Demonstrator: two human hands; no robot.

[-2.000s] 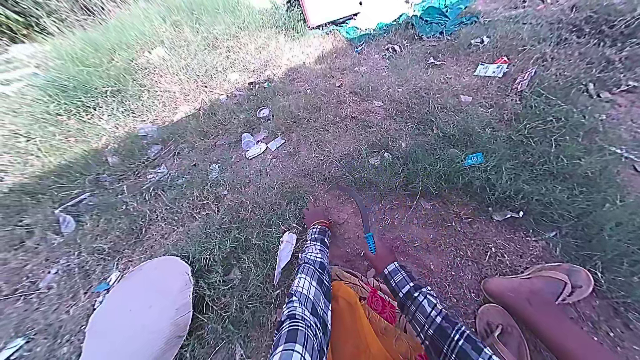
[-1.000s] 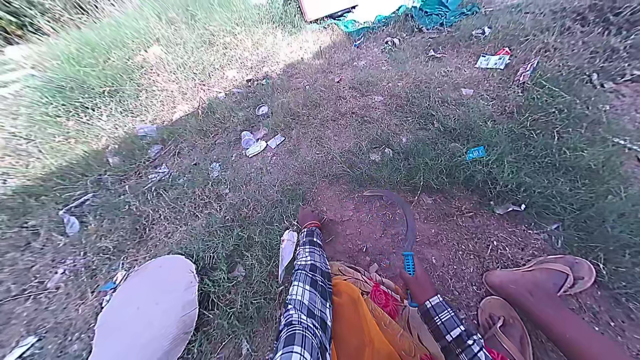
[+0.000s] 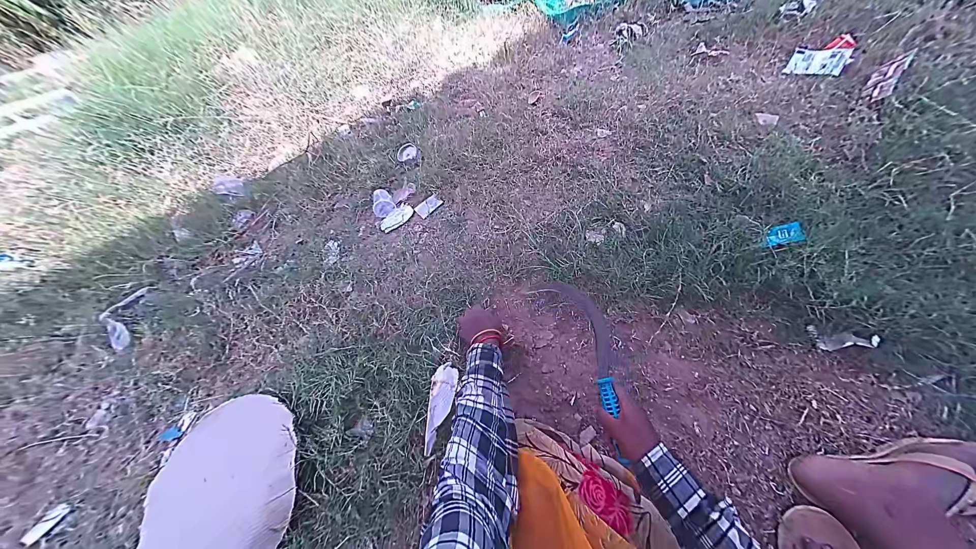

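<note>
My right hand (image 3: 631, 428) is closed around the blue handle of a sickle (image 3: 599, 328). The curved metal blade lies low over bare reddish soil, its tip pointing left. My left hand (image 3: 480, 324) is down at the edge of the grass (image 3: 412, 335), to the left of the blade and apart from it. Its fingers are hidden by the back of the hand, so what they hold cannot be told. Checked sleeves cover both arms, and a red bangle is on the left wrist.
A pale oval board (image 3: 221, 476) lies at the lower left. A white scrap (image 3: 441, 404) is beside my left forearm. A person's sandalled feet (image 3: 877, 488) are at the lower right. Plastic cups (image 3: 383, 203), a blue packet (image 3: 785, 235) and a printed wrapper (image 3: 818, 62) litter the grass.
Between the two earlier frames the sickle moved right, away from my left hand. Since the last one it has come back somewhat to the left, with my right hand still on its handle.
</note>
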